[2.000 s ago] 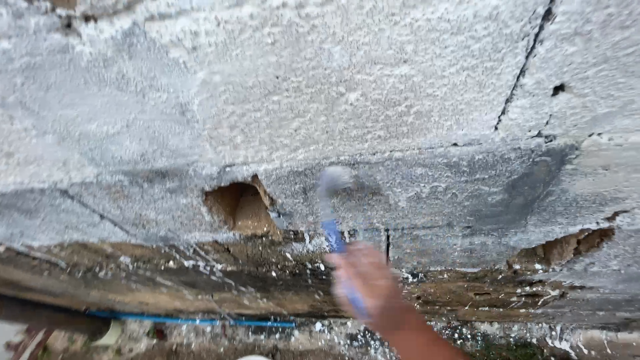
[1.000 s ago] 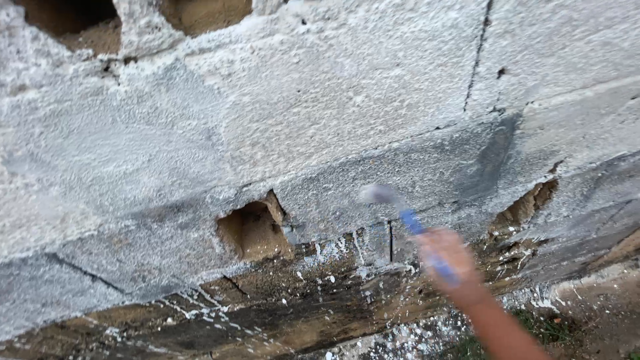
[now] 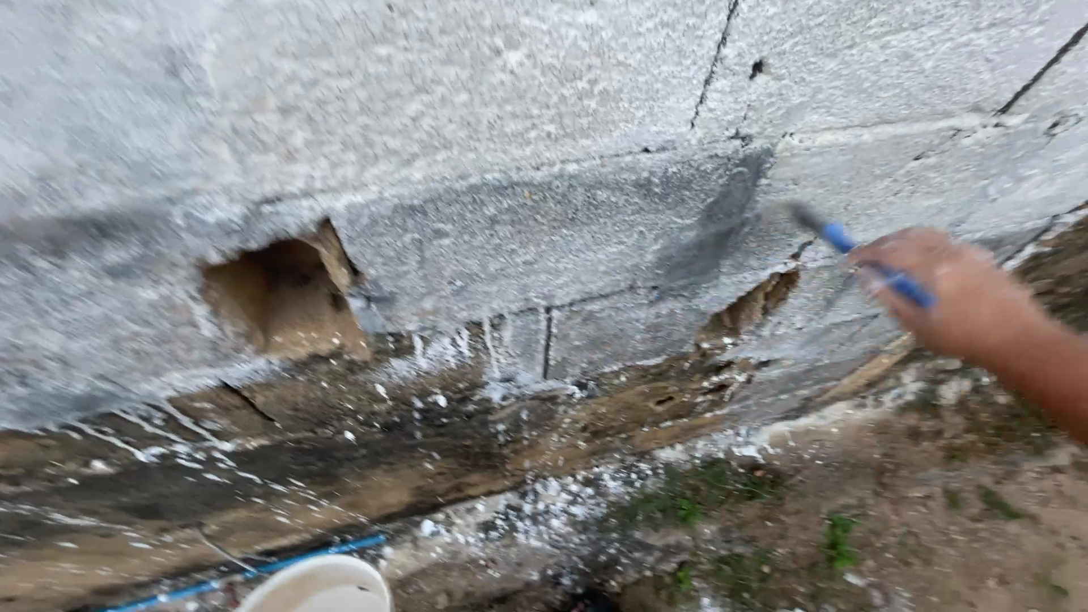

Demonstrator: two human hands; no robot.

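Observation:
My right hand point(image 3: 943, 293) comes in from the right edge, closed round the blue handle of a paintbrush point(image 3: 837, 236). The bristles, blurred, point up and left at the block wall point(image 3: 527, 229), over its lower course; whether they touch it cannot be told. Wet-looking white and grey coating covers the wall, with a darker grey patch point(image 3: 714, 221) left of the brush. White drips run from the coating onto the brown base point(image 3: 408, 442). My left hand is out of view.
A square hole point(image 3: 289, 293) opens in the wall at the left, and a broken gap point(image 3: 752, 306) lies below the brush. At the bottom are a white bucket point(image 3: 319, 586), a blue pipe point(image 3: 187, 592) and splattered soil with weeds point(image 3: 841, 540).
My right hand has moved right along the wall with the brush, past the dark grey patch. The view has shifted, and the white bucket now shows more at the bottom.

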